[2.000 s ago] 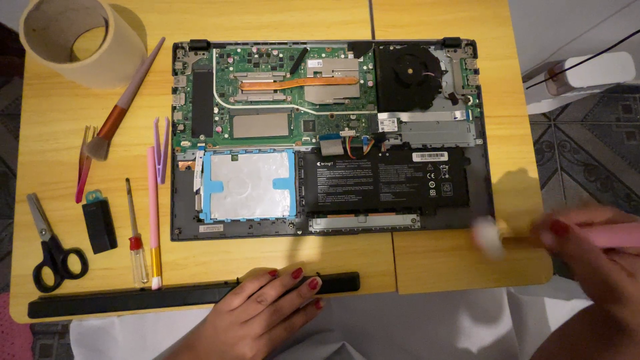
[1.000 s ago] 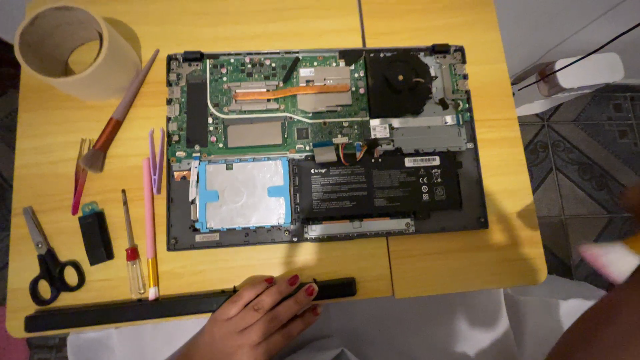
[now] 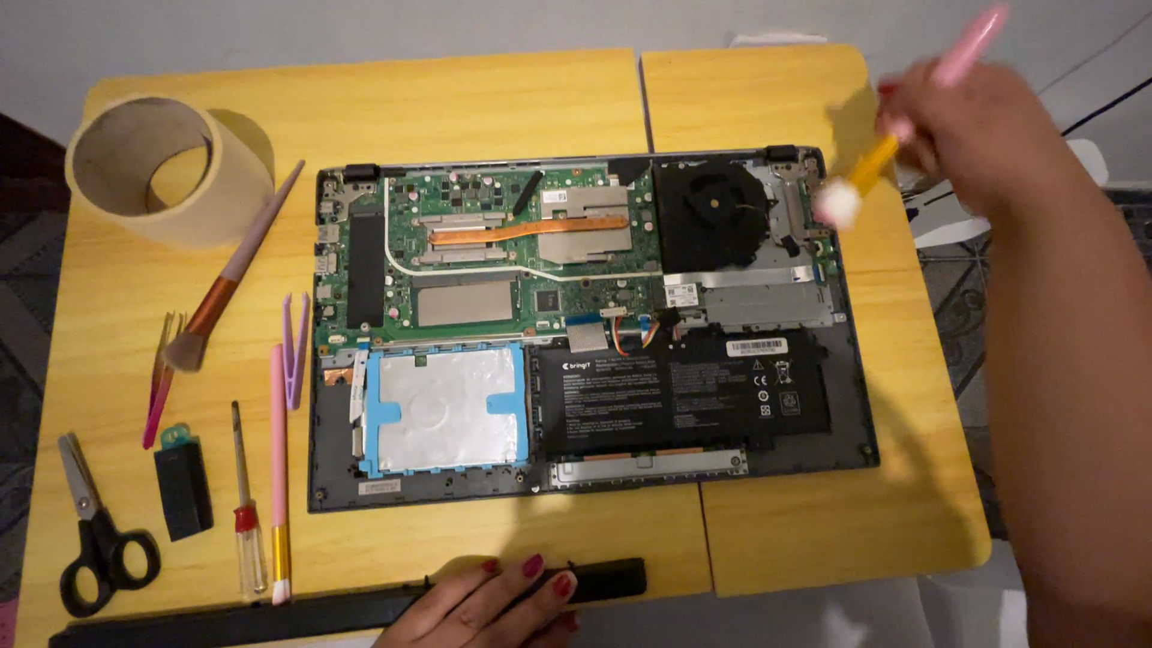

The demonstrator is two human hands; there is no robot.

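An opened laptop base (image 3: pixel 585 324) lies on the wooden table, its green circuit board (image 3: pixel 468 198), black fan (image 3: pixel 715 216), copper heat pipe (image 3: pixel 531 230), black battery (image 3: pixel 684 396) and blue-edged silver drive (image 3: pixel 450 409) exposed. My right hand (image 3: pixel 954 126) grips a brush with a pink handle (image 3: pixel 972 45); its pale, blurred bristles are at the laptop's upper right corner, and contact cannot be told. My left hand (image 3: pixel 504 598) rests on a long black plastic strip (image 3: pixel 360 612) at the table's near edge, fingers over it.
Left of the laptop lie scissors (image 3: pixel 99 549), a small black part (image 3: pixel 183 486), a screwdriver (image 3: pixel 247 540), another pink brush (image 3: pixel 278 432), lilac tweezers (image 3: pixel 293 360), pink-tipped tweezers (image 3: pixel 157 396) and a larger brush (image 3: pixel 234 261). A wide tape roll (image 3: pixel 225 189) stands behind them. A seam divides the table (image 3: pixel 765 99).
My right hand, with the pink brush, has moved from the right side up to the laptop's upper right corner. My left hand stays on the black strip. The view has shifted.
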